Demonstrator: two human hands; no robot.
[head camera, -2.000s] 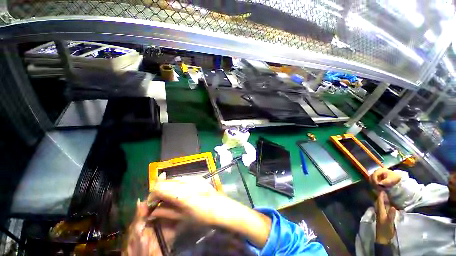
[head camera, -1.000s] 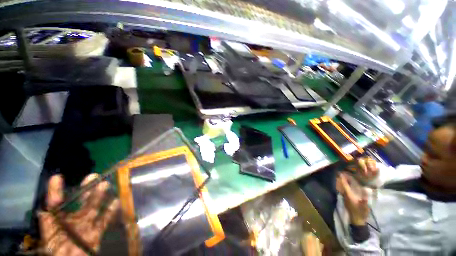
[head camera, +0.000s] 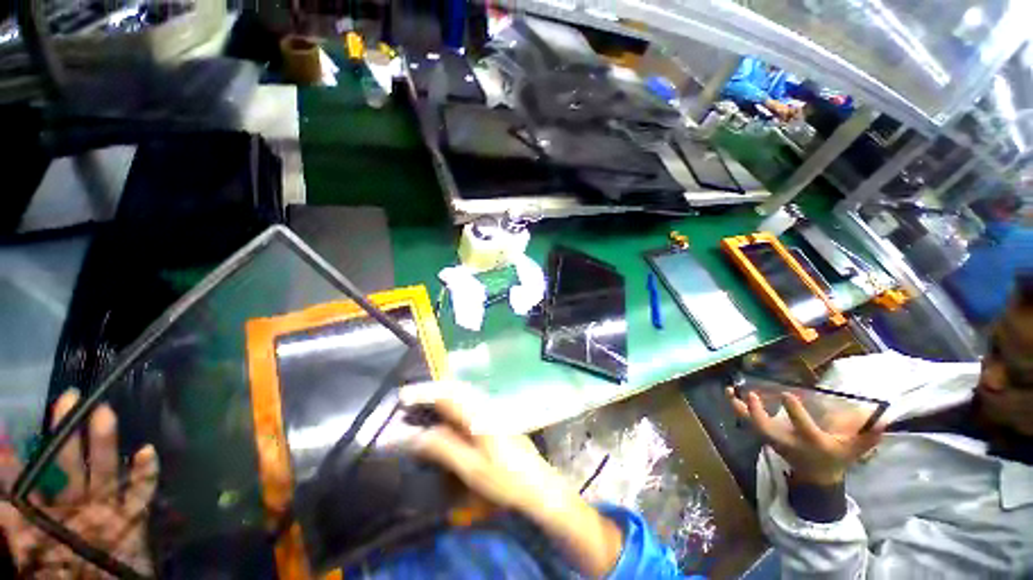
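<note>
A see-through cover glass with a thin black border (head camera: 162, 321) is raised and tilted over the left part of the orange jig (head camera: 264, 391). A dark, glossy LCD panel (head camera: 340, 380) lies inside the jig. My left hand (head camera: 85, 493) is at the lower left with its fingers spread, seen partly through the glass, supporting its left end. My right hand (head camera: 481, 453) is over the jig's right side, with thumb and fingertips together near the glass's right part. The exact grip there is blurred. The glass's lower right part is hard to make out.
A squat whitish bottle (head camera: 489, 246) stands behind the jig between white tissues (head camera: 462, 297). Dark finished panels (head camera: 587, 317) and a blue stick (head camera: 655, 300) lie to the right. A metal-edged tray (head camera: 510, 207) is behind. A waste box (head camera: 708, 465) holds clear film. A neighbouring person (head camera: 906, 453) holds a panel.
My right hand has come into view over the jig's right side. The cover glass and my left hand have moved left, and the glass now stands higher. The neighbour now holds a panel.
</note>
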